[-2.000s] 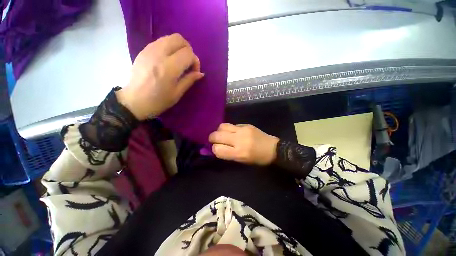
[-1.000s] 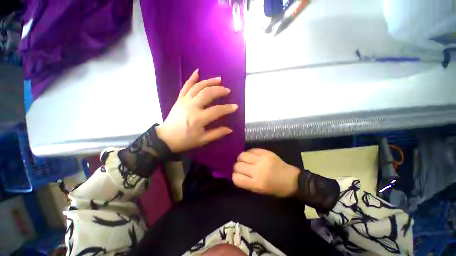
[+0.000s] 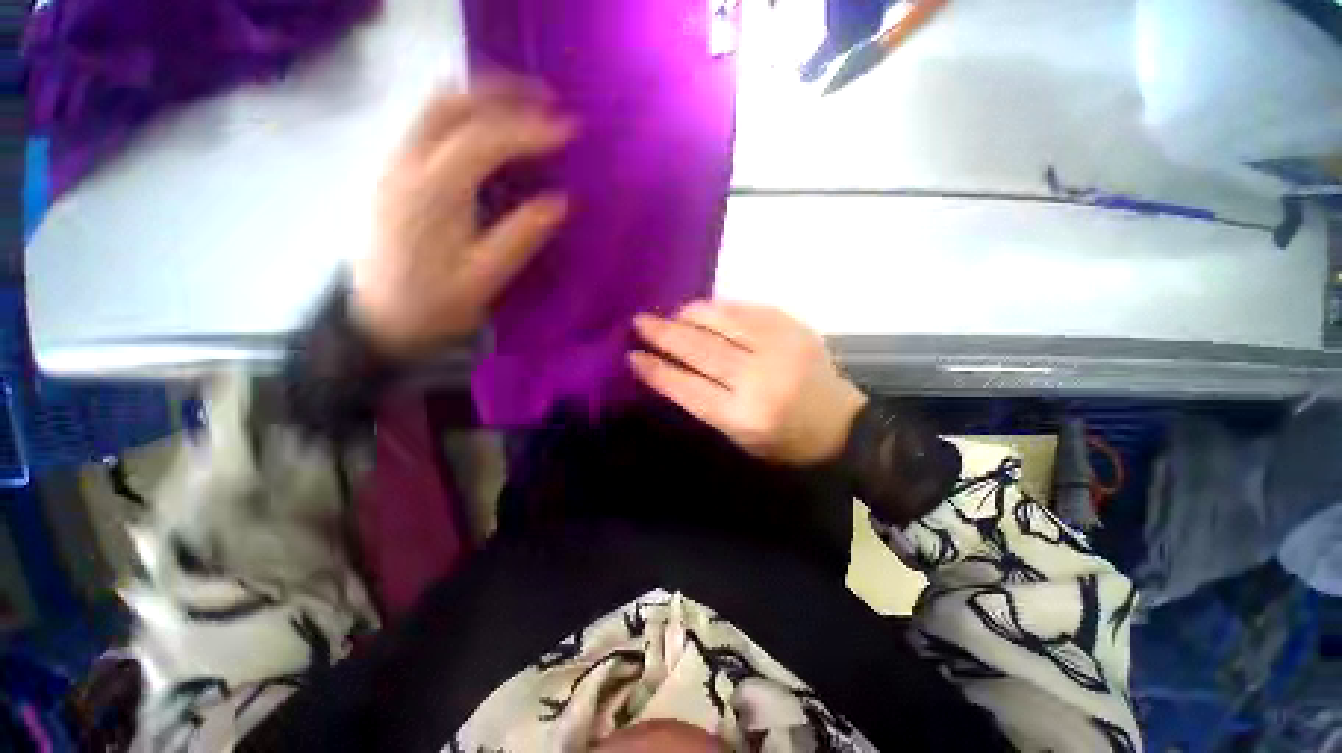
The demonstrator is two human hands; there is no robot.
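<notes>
A bright purple fabric piece (image 3: pixel 626 191) runs down from the lit needle area at the top, over the white table, to the front edge. Its lower end hangs just past the edge and looks creased. My left hand (image 3: pixel 456 221) is motion-blurred at the strip's left edge, thumb and fingers apart. My right hand (image 3: pixel 751 375) is at the strip's lower right edge, fingers extended over the cloth. My right thumb is hidden, so whether it grips is unclear.
A purple garment pile (image 3: pixel 177 88) lies at the table's upper left. A dark tool with an orange part (image 3: pixel 883 44) lies right of the needle area. A thin dark-blue stick (image 3: pixel 1133 199) is further right. Maroon cloth (image 3: pixel 412 508) and a pale yellow board (image 3: pixel 883 574) are below the table.
My left hand has moved left and up, off the middle of the strip. My right hand has moved up with the strip's lower end, which lies higher. The camera view has also shifted.
</notes>
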